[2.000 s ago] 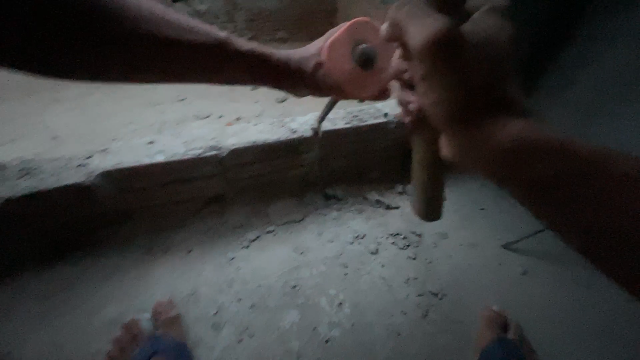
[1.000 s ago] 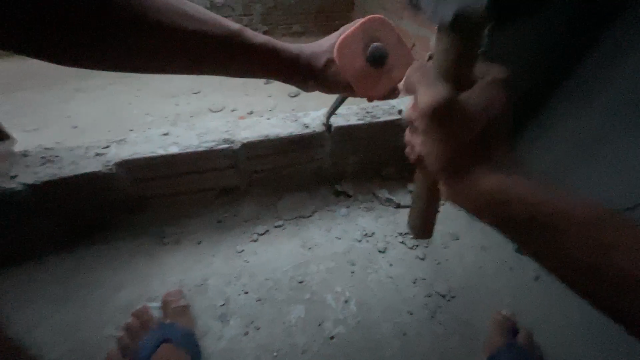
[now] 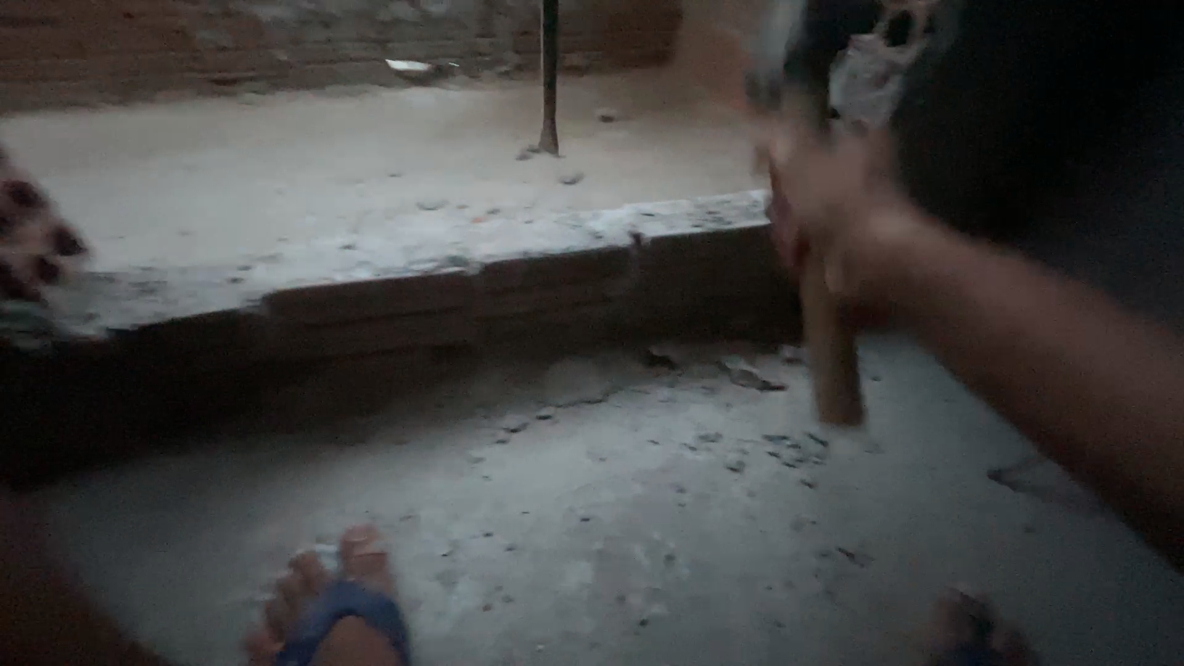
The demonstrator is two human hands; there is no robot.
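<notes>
My right hand (image 3: 832, 203) is closed around a wooden tool handle (image 3: 832, 342), whose lower end points down over the floor. The tool's upper part is blurred at the top of the view, so its head cannot be made out. My left hand is not in view; a blurred brown shape, perhaps my arm or leg, fills the bottom left corner. Beyond the handle runs a low brick ledge (image 3: 370, 310) with a rough, dusty top.
A thin dark post (image 3: 549, 83) stands on the raised floor behind the ledge. Rubble bits (image 3: 795, 449) lie on the lower floor (image 3: 573, 555). My left foot (image 3: 347, 601) and right foot (image 3: 980, 629) wear blue sandals. A brick wall (image 3: 277, 42) runs behind.
My left hand, earlier holding a chisel-like tool with an orange guard against the ledge, has left the view. My right hand still grips the handle. The view has shifted.
</notes>
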